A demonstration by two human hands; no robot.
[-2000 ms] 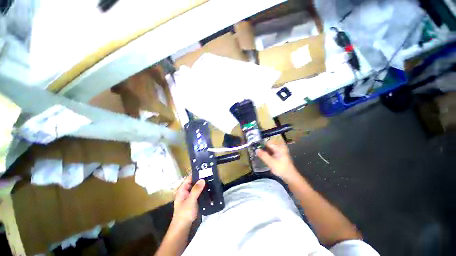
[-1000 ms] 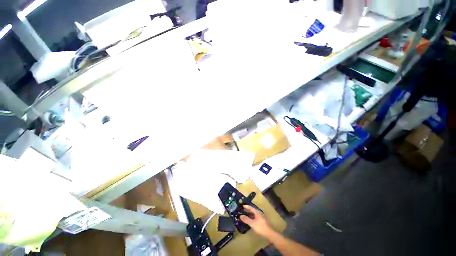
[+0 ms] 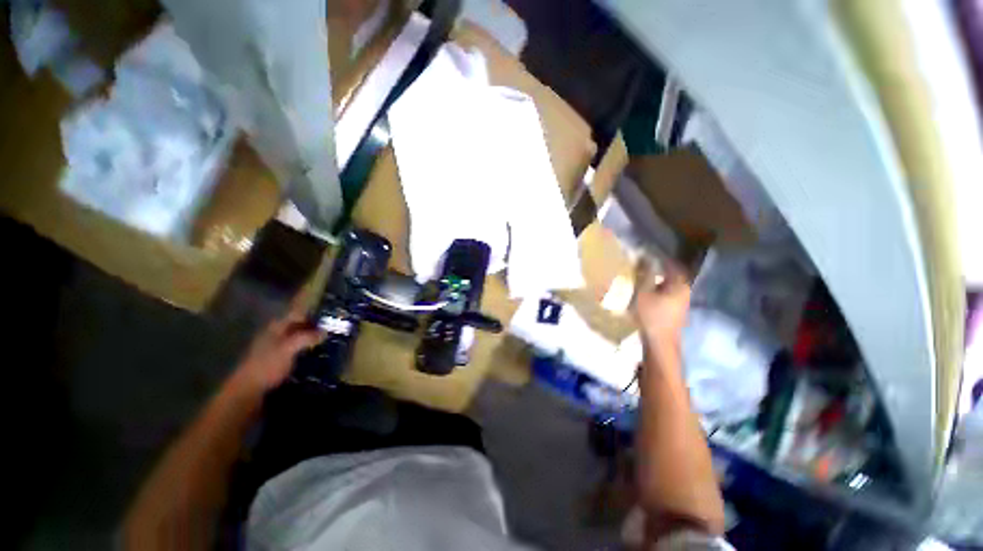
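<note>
The rear panel (image 3: 341, 312), a long black plate, lies at the left of the cardboard sheet (image 3: 401, 371). My left hand (image 3: 278, 350) grips its lower left edge. The front panel (image 3: 453, 307), open side up with a small green board showing, lies to its right. A pale cable (image 3: 401, 301) joins the two. A lever handle points right from each panel. My right hand (image 3: 660, 305) is away from the locks, at the open carton (image 3: 686, 199). Its fingers are bent and blurred; whether they hold anything cannot be told.
White wrapping sheets (image 3: 474, 161) lie behind the locks. A small square black part (image 3: 549, 311) sits on the white shelf edge (image 3: 587, 342). A blue crate (image 3: 571, 385) is below it. A pale metal post (image 3: 282, 97) stands at the left, and the upper bench curves along the right.
My right hand has left the front panel and moved right to the carton. My left hand, out of view one second ago, shows again at the rear panel. The view has turned and dropped.
</note>
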